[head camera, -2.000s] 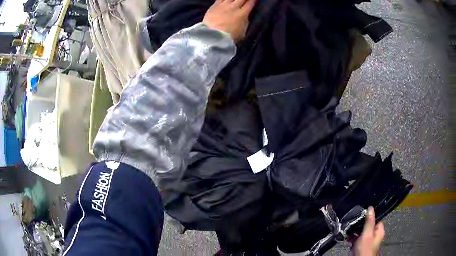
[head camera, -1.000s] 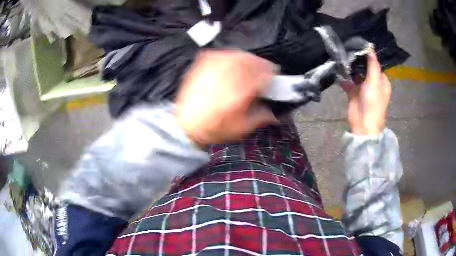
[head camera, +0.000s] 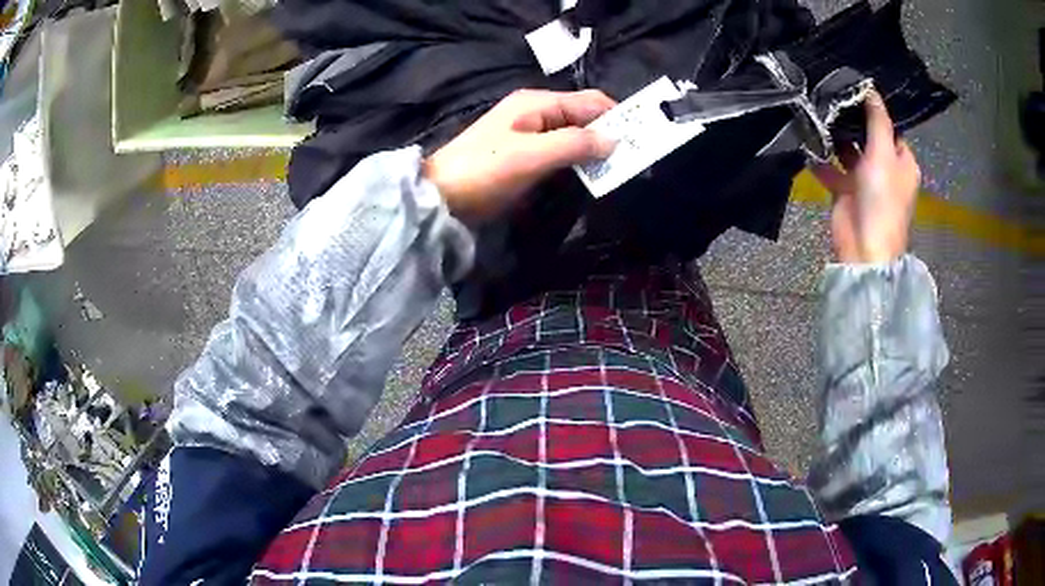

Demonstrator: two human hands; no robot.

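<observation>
My left hand [head camera: 510,149] pinches the left edge of a white bundle tag [head camera: 639,135] with dark print. A thin grey bundle tie [head camera: 739,105] runs from the tag's hole to a knot around a black garment-piece bundle [head camera: 882,69]. My right hand [head camera: 877,189] holds this bundle near the knot; the fingers partly hide behind the cloth and ties. A larger heap of black bundles [head camera: 401,80] lies to the left and behind, with a second white tag [head camera: 558,46] on it.
Pale green bin [head camera: 206,139] with brown and grey cloth at upper left, and a pale bin [head camera: 69,149] with white pieces beside it. Speckled grey floor [head camera: 241,246] with a yellow line runs below the bins. Scraps [head camera: 97,441] lie at lower left. A red-and-white item is at the lower right edge.
My left hand has come back from the heap and taken hold of the tag, which now lies flat towards me. My right hand stays at the bundle's knot. The view has tilted down to the apron.
</observation>
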